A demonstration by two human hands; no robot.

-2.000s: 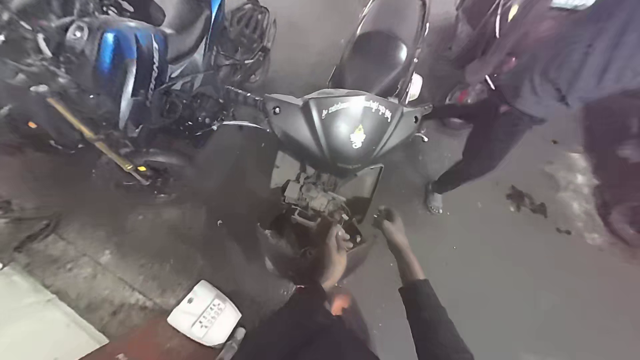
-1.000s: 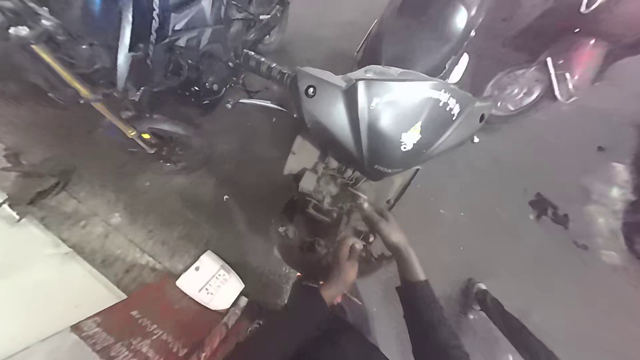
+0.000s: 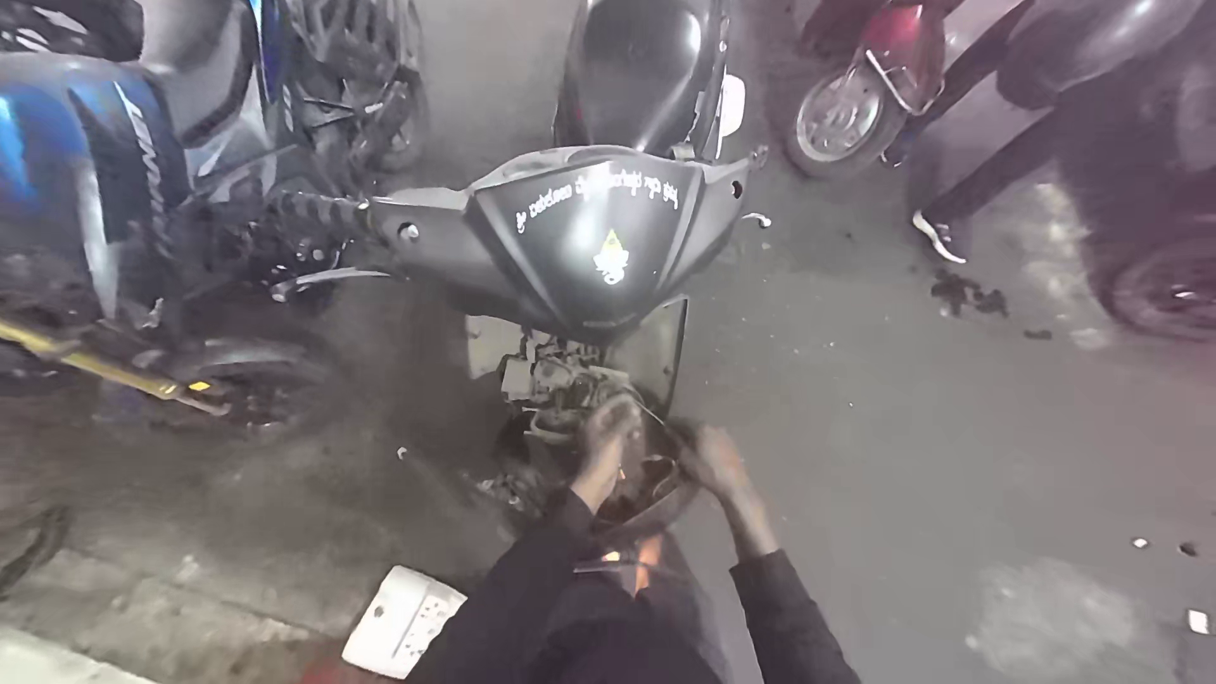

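A dark scooter's handlebar cover point(image 3: 589, 228) faces me, bearing writing and a small emblem. Below it the front is without its panel, showing metal and plastic parts and wiring point(image 3: 560, 375). My left hand point(image 3: 613, 432) is at these parts, fingers curled; what lies in it is too blurred to tell. To its right, my right hand point(image 3: 712, 461) has bent fingers near a thin cable point(image 3: 651, 410) that runs between the hands. Whether the fingers grip the cable is unclear. Under both hands is the front fender point(image 3: 655, 518).
A blue motorcycle point(image 3: 104, 171) with a gold fork tube point(image 3: 95, 366) stands at left. A white power strip point(image 3: 404, 622) lies at lower left. Upper right are a red scooter point(image 3: 902, 57) and a person's leg and shoe point(image 3: 939, 237). Dark scraps point(image 3: 969, 293) lie on the floor.
My right hand was close to my left a second ago and is now apart from it, lower and to the right. The person at right has moved. The view has shifted.
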